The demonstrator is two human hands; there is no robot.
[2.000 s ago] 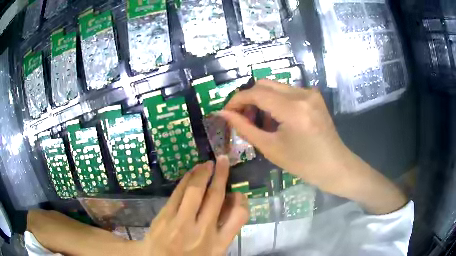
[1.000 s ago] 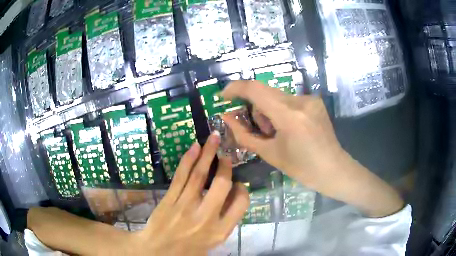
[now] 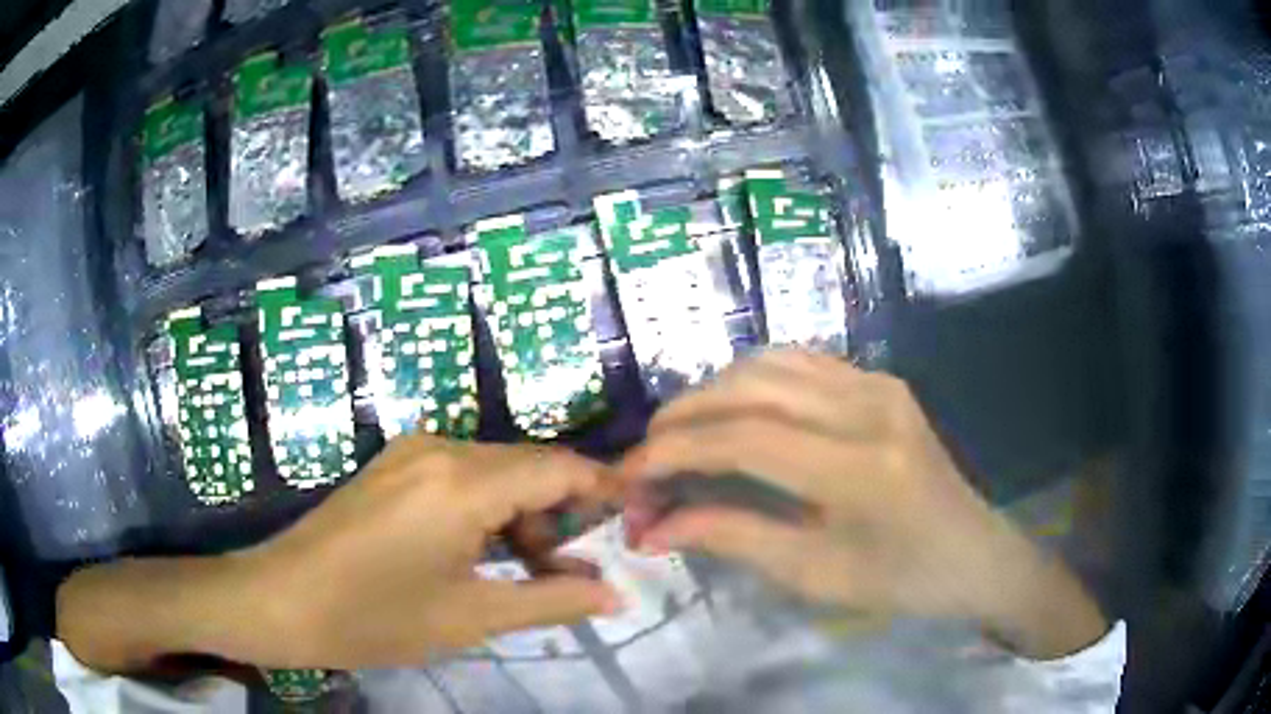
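Note:
My left hand (image 3: 404, 551) and my right hand (image 3: 822, 488) meet at their fingertips, low in the middle. Both have bent fingers and are blurred. A glossy whitish carrier sheet (image 3: 537, 684) with a line grid lies under and between them, curved; whether the fingers grip it is hidden. Above, a green circuit board (image 3: 541, 335) shows bare pads, with several like it to its left. The board right of it (image 3: 676, 300) has a silvery keypad film over its lower part, as does the rightmost board (image 3: 799, 272).
The dark component tray (image 3: 544, 186) holds a far row of film-covered boards (image 3: 502, 105). A shiny clear plastic pile (image 3: 976, 168) lies at the right. Bluish translucent plastic (image 3: 63, 377) runs along the left. White sleeves show at both lower corners.
Both hands have left the fifth board and moved down over the carrier sheet. The silvery film now lies over that board's lower part. The view has shifted, and the sheet's grid looks bent.

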